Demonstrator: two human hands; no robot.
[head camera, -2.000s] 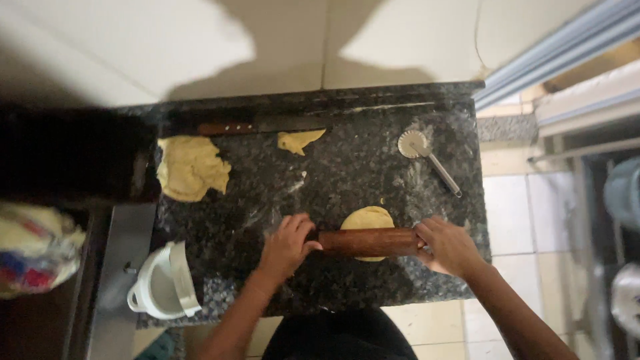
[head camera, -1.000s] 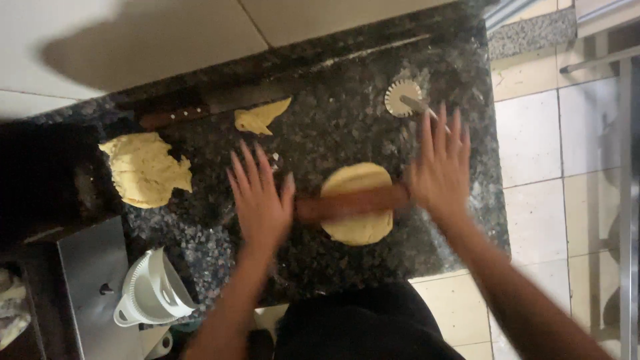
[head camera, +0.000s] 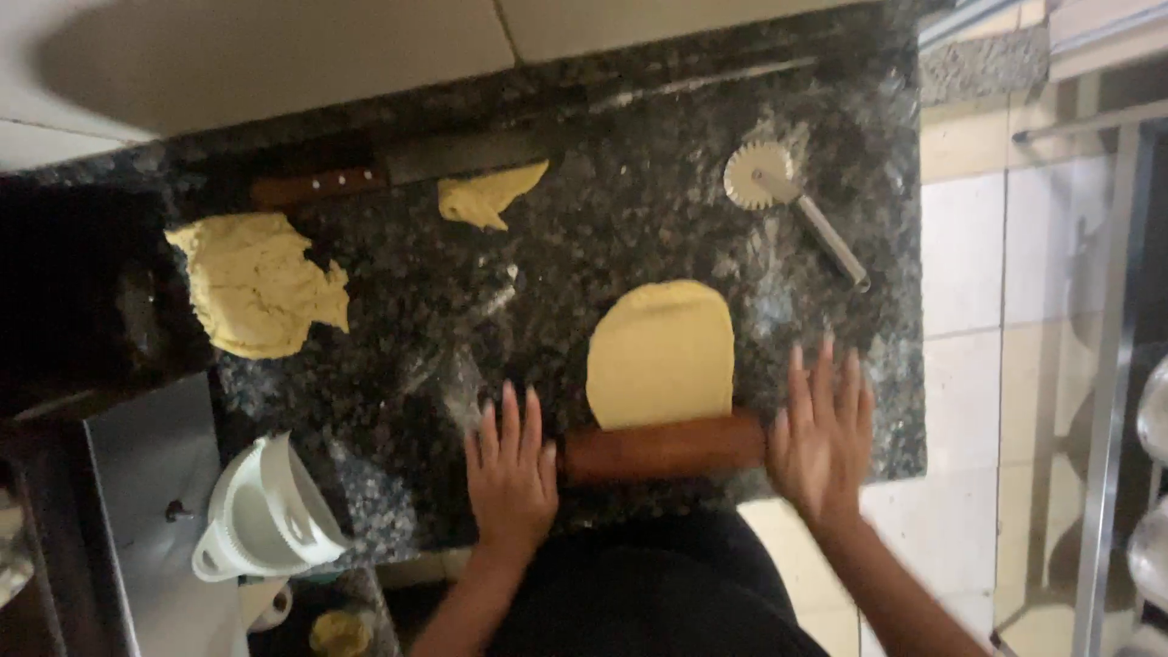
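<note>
A wooden rolling pin (head camera: 662, 449) lies across the lower edge of a flat, rounded sheet of dough (head camera: 664, 356). At the pin's left end is my left hand (head camera: 513, 470), fingers extended and palm down. My right hand (head camera: 824, 433) is at the other end, its fingers also stretched out. Both hands touch or nearly touch the ends; the palms' contact is hidden. A fluted pastry wheel (head camera: 794, 203) lies beyond my right hand. Farther left are a small dough scrap (head camera: 490, 194) and a larger torn piece of dough (head camera: 263, 285).
A knife with a wooden handle (head camera: 319, 184) lies along the back of the dark granite counter (head camera: 566, 301). White plastic cutters or containers (head camera: 269, 520) stand at the near left edge, beside a metal surface (head camera: 160, 511). Tiled floor and a metal-framed rack (head camera: 1109, 392) are at the right.
The rolling pin has moved from across the dough to its near edge, with both hands. The dough sheet looks longer than two seconds ago. My fingers, curled at the pin's ends then, are now extended.
</note>
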